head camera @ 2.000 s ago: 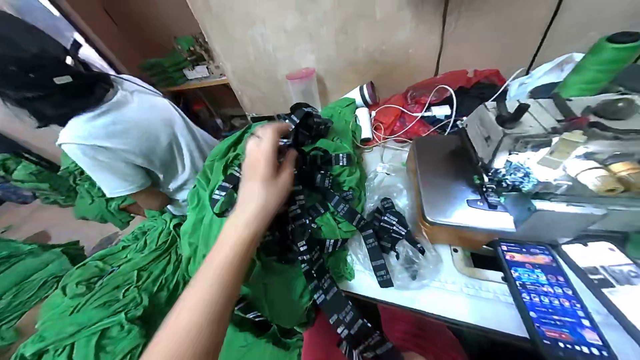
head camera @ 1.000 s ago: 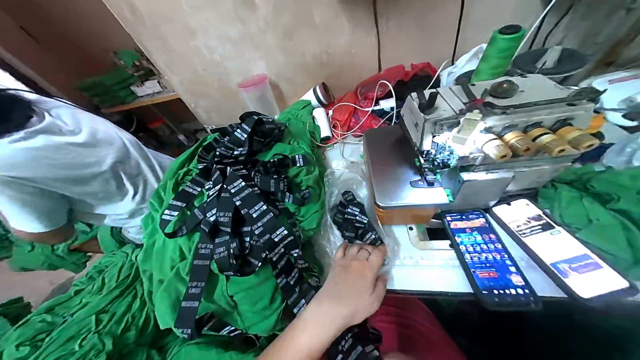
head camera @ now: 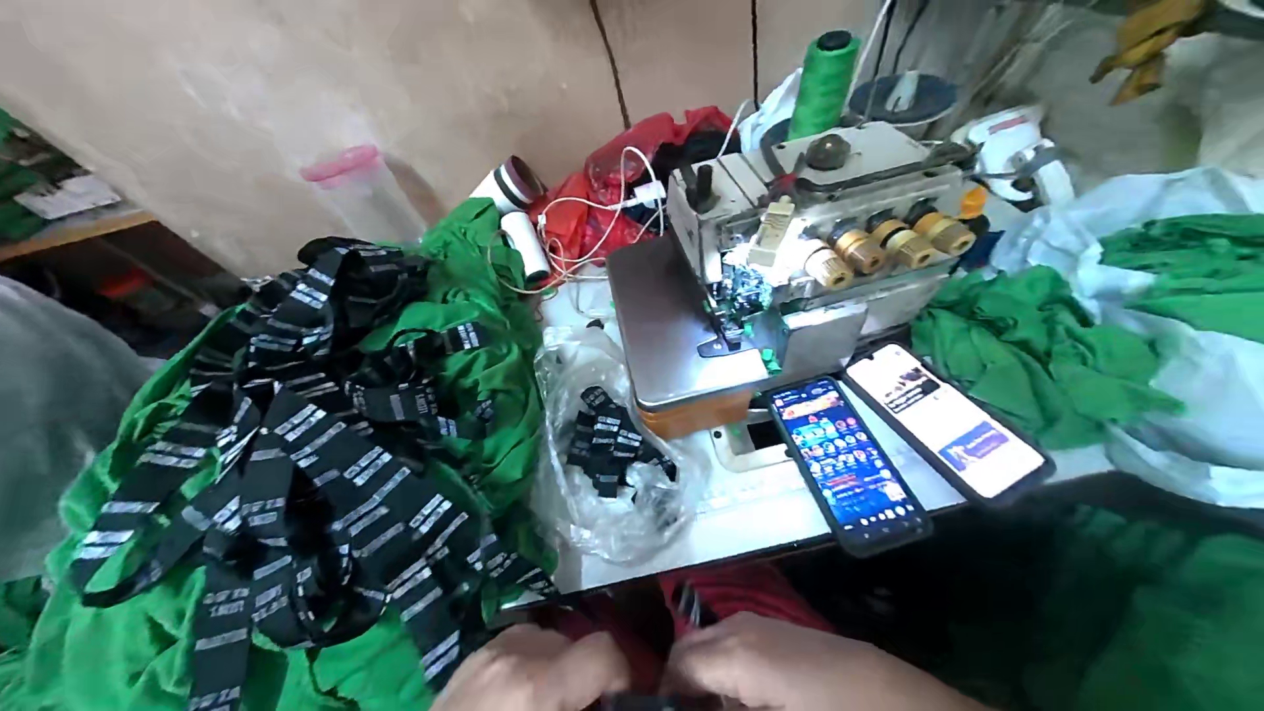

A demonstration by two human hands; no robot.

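My left hand (head camera: 538,667) and my right hand (head camera: 736,657) are close together over my lap at the bottom edge, fingers curled. Both grip a black printed band, mostly hidden by the hands; a short piece (head camera: 694,604) shows above my right hand. Left of them, a tangled heap of black bands with white print (head camera: 365,484) lies on green fabric (head camera: 474,395). A clear plastic bag (head camera: 617,533) holding a small bundle of black bands (head camera: 607,439) rests on the white table (head camera: 760,518), beyond my hands.
An overlock sewing machine (head camera: 829,217) with a green thread cone (head camera: 825,84) stands behind two lit phones (head camera: 854,469) (head camera: 948,420). More green fabric (head camera: 1057,355) lies right. White cables (head camera: 592,202) cross red plastic. A person's grey sleeve (head camera: 54,425) shows at far left.
The hand seen over the band heap, then beside the plastic bag, is now down by my lap. Both hands now show together. The view has swung right.
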